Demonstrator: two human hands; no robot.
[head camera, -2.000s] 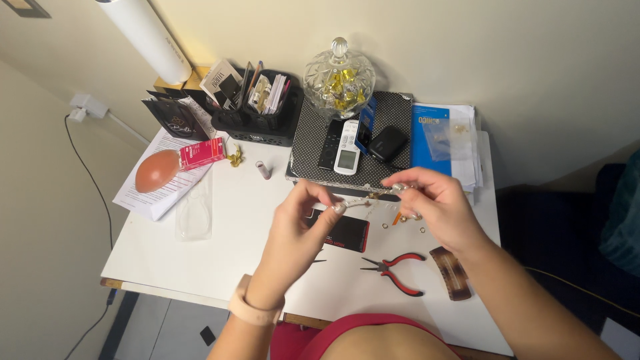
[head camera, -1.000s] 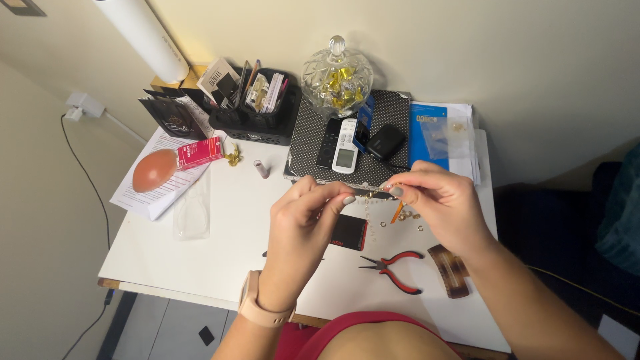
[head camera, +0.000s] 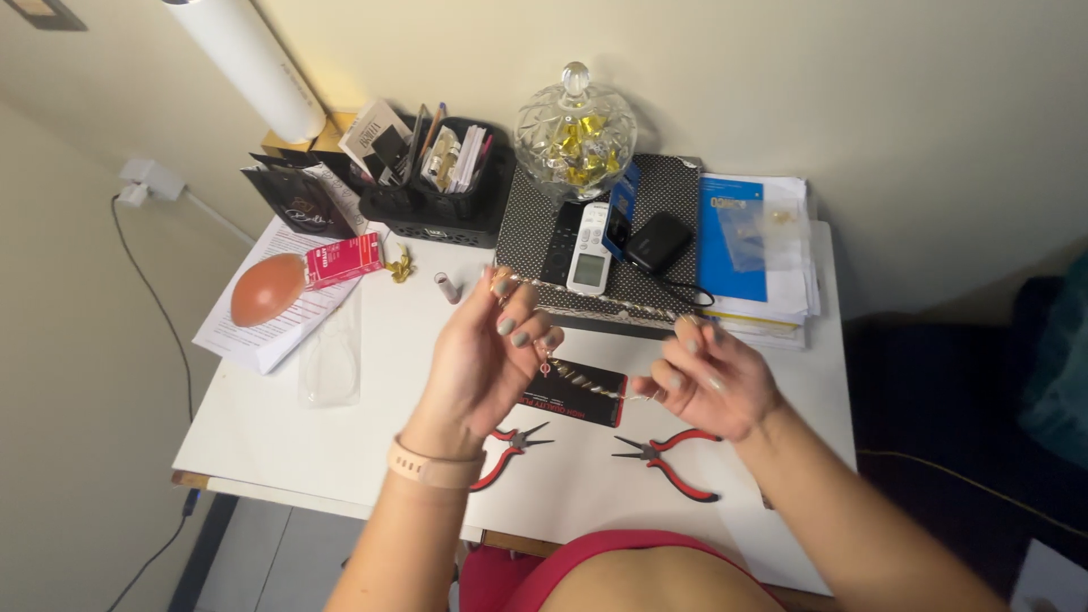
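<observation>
A thin beaded chain (head camera: 595, 295) with pearl-like and gold-coloured parts is stretched between my two raised hands above the white table. My left hand (head camera: 501, 348), with a pale band on its wrist, holds one end, and a small ring-shaped charm (head camera: 545, 368) hangs near its fingers. The other end is in my right hand (head camera: 714, 370). A thicker twisted strand (head camera: 582, 379) runs lower between the hands, over a black card (head camera: 608, 406) with red print. Two pairs of red-handled pliers lie on the table, one by my left wrist (head camera: 516, 439), one below my right hand (head camera: 652, 450).
A patterned box (head camera: 544, 204) bears a lidded glass jar (head camera: 575, 140), a white remote control (head camera: 591, 255) and a black case (head camera: 659, 243). Papers and a blue folder (head camera: 731, 238) lie right. At left are a black organizer (head camera: 450, 223), a lipstick-sized tube (head camera: 447, 288) and a brown oval pad (head camera: 267, 290).
My hands have moved apart, and the chain now spans the gap between them. Earlier they were close together over the table. The view has shifted slightly.
</observation>
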